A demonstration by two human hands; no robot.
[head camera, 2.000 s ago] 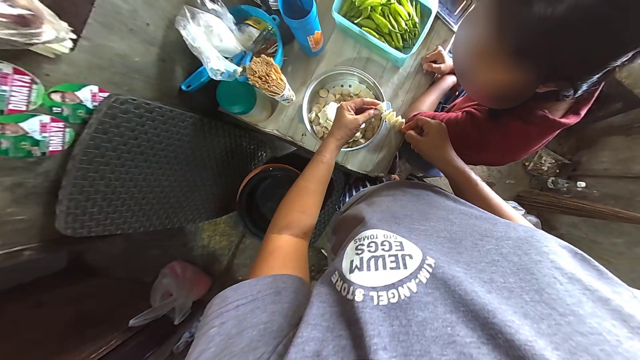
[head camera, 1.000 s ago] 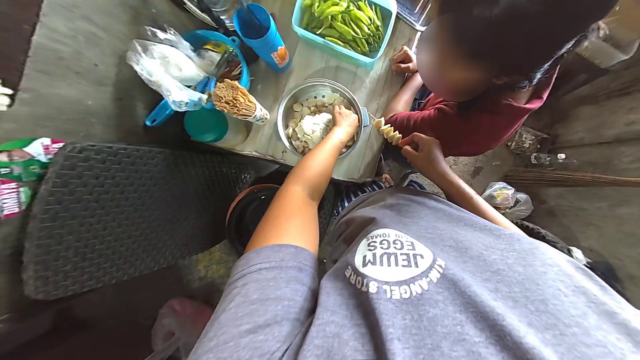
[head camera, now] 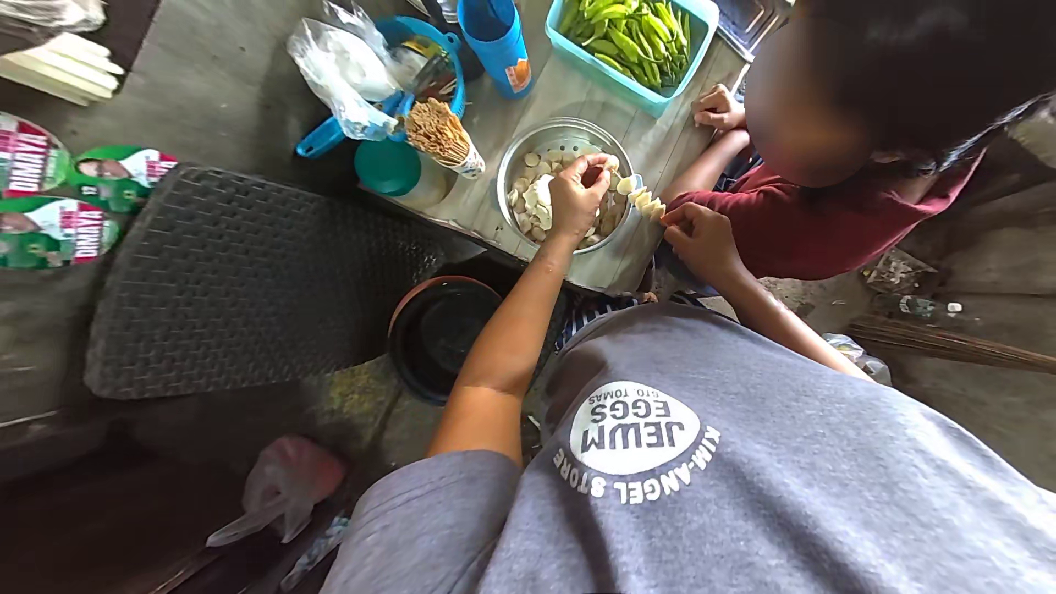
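A perforated metal bowl [head camera: 505, 186] on the tabletop holds round, pale food pieces [head camera: 528, 198], with a whiter lump among them. Over its right side, my left hand [head camera: 576, 196] pinches a pale food piece between thumb and fingers, close to the far end of a row of pieces. That row of threaded pale pieces [head camera: 645, 203] extends over the bowl's right rim to my right hand [head camera: 701, 239], which grips the near end of what looks like a skewer; the stick itself is mostly hidden. Bundled wooden skewers [head camera: 441, 132] stand in a cup left of the bowl.
Green chilies fill a light-blue tub [head camera: 652, 101] at the back. A blue tumbler [head camera: 499, 49], a green-lidded container [head camera: 388, 168] and a blue basket [head camera: 456, 74] are at left. Another person [head camera: 808, 223] leans at the table's right. A dark basin [head camera: 441, 338] lies below the table edge.
My left hand was down among the pieces in the bowl one second ago; now it is at the far end of the threaded row. My right hand still holds the near end.
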